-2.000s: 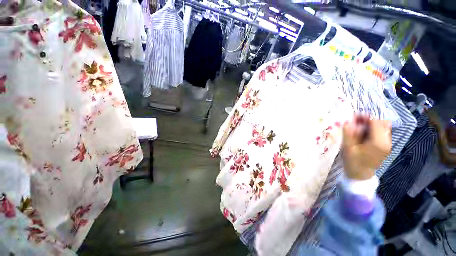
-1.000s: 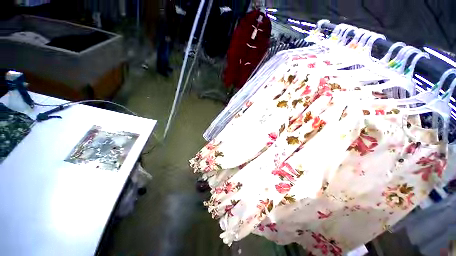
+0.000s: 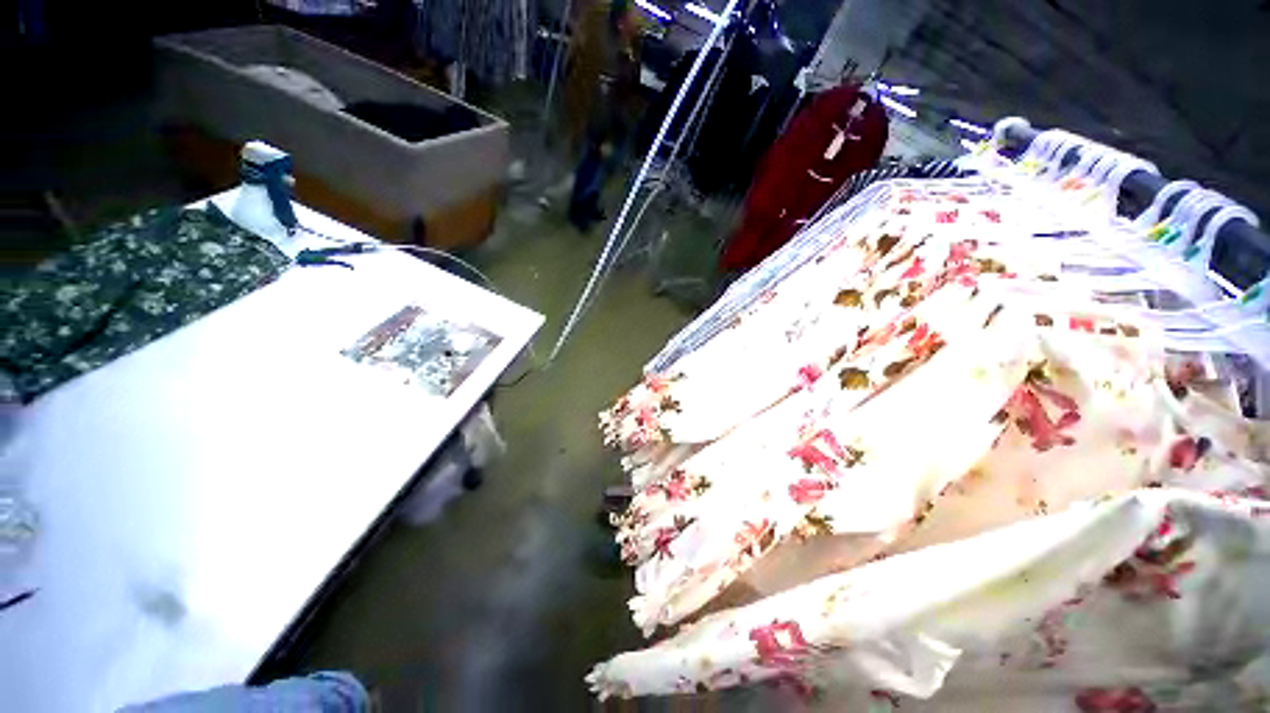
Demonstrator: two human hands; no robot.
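Several cream floral blouses [image 3: 891, 404] with red-pink flowers hang on white hangers [image 3: 1184, 230] at the right. The nearest blouse [image 3: 1003, 599] stretches across the lower right, its edge lifted sideways in front of the others. Neither of my hands is in the picture. A blue denim-like sleeve or cloth [image 3: 265, 694] shows at the bottom left edge; no hand shows with it. I cannot see what, if anything, holds the nearest blouse.
A white worktable [image 3: 279, 474] at the left bears a printed picture sheet [image 3: 422, 348] and dark green patterned cloth [image 3: 126, 286]. Behind are a large bin [image 3: 334, 119], a slanted pale pole [image 3: 641, 181], a red garment [image 3: 808, 174] and a person's legs [image 3: 588, 181].
The view has swung from the other racks to the worktable and blouse rail. Since the last earlier frame, more of the table shows and the nearest blouse's lower part is raised and spread leftward.
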